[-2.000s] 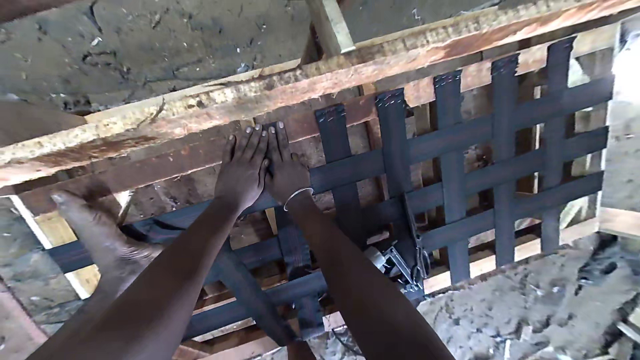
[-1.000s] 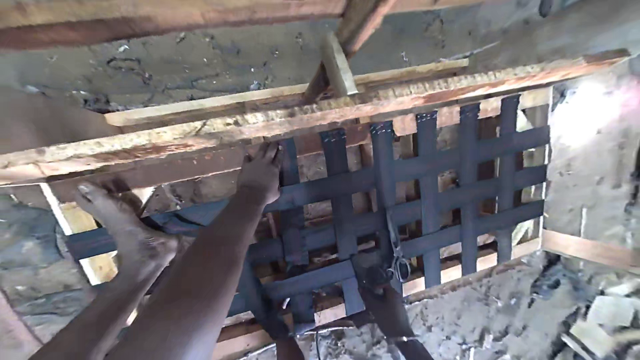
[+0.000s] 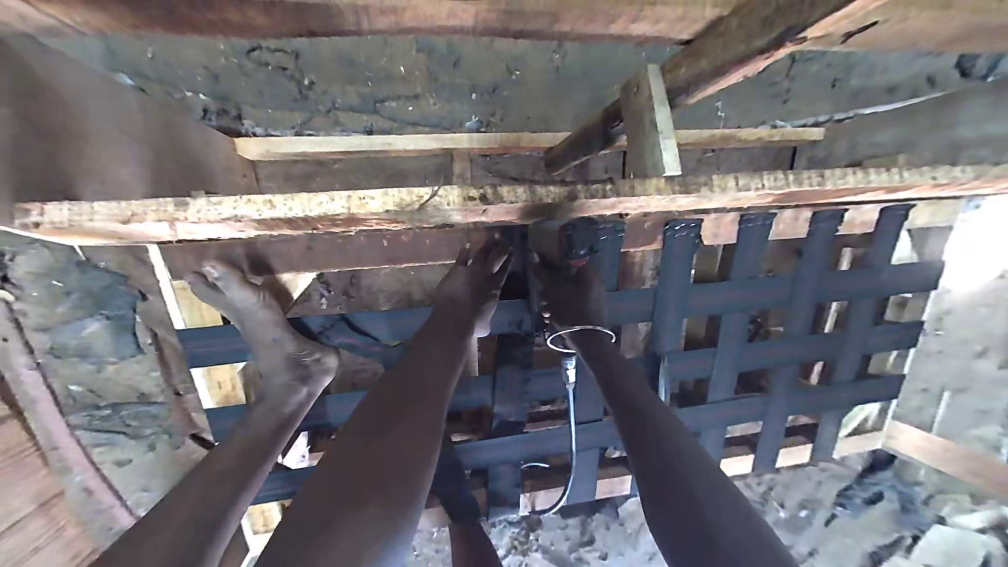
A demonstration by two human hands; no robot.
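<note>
A black webbing strap (image 3: 516, 260) runs up to the rail of a wooden frame (image 3: 354, 252). My left hand (image 3: 475, 285) presses on the strap's left side, its fingertips at the rail. Close on the right, my right hand (image 3: 571, 291), below a wrist ring, grips a dark tool, apparently an air stapler (image 3: 579, 239), against the rail by the strap's upper end. An air hose (image 3: 572, 425) hangs from its metal fitting (image 3: 568, 372). Other straps (image 3: 732, 346) are woven across the frame, with dark fastened ends at the rail. The tool's nose is hidden.
A bare foot (image 3: 264, 331) rests on the frame at the left. A rough wooden beam (image 3: 315, 211) crosses just above the hands, and a slanting post (image 3: 693, 71) stands beyond it. Rubble (image 3: 953, 543) lies at lower right.
Both hands were pressed at the rail; my right hand then reached down to the tool and scissors on the webbing, and is now back up at the rail with the tool.
</note>
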